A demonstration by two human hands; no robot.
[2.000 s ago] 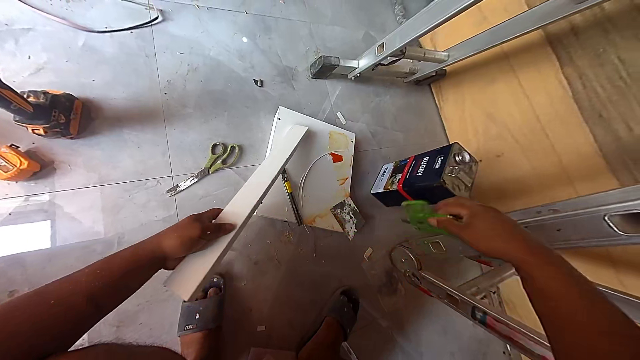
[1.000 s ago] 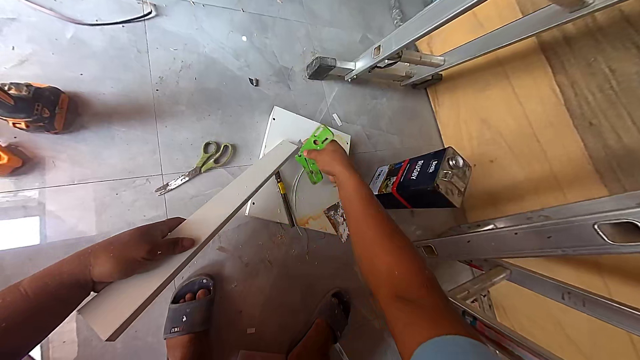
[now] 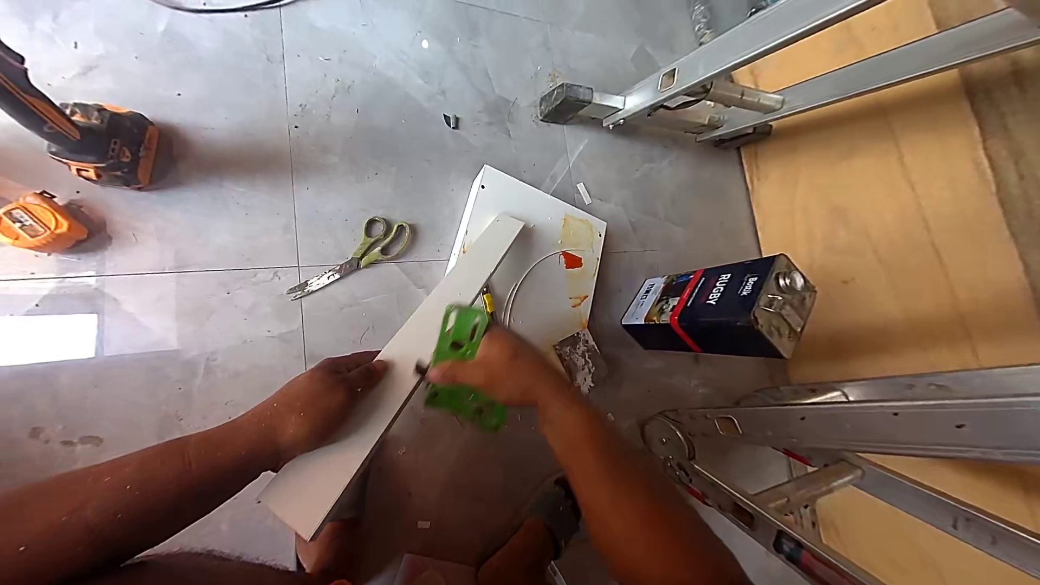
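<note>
A long white board (image 3: 422, 341) slants from lower left to upper middle, its far end over a white panel (image 3: 532, 215) on the floor. My left hand (image 3: 329, 398) grips the board's left edge near its lower half. In my right hand (image 3: 504, 366) is a green plastic hand tool (image 3: 459, 382), probably an edge trimmer, held at the board's right edge about halfway along. Part of the tool is hidden by my fingers. Beyond that hand lie a yellow and black pen-like tool (image 3: 488, 302), mostly covered, and a stained flat scraper or plate (image 3: 578, 360).
Scissors (image 3: 366, 256) lie on the tiled floor at left, near an orange tape measure (image 3: 36, 223) and a cordless power tool (image 3: 110, 146). A rectangular metal can (image 3: 723, 307) lies at right. Aluminium ladder parts (image 3: 877, 422) and a plywood sheet (image 3: 877, 203) take up the right side.
My right hand, with the green tool, has moved from beside the can to the board's far end, then down along its right edge towards me. My left hand still holds the board.
</note>
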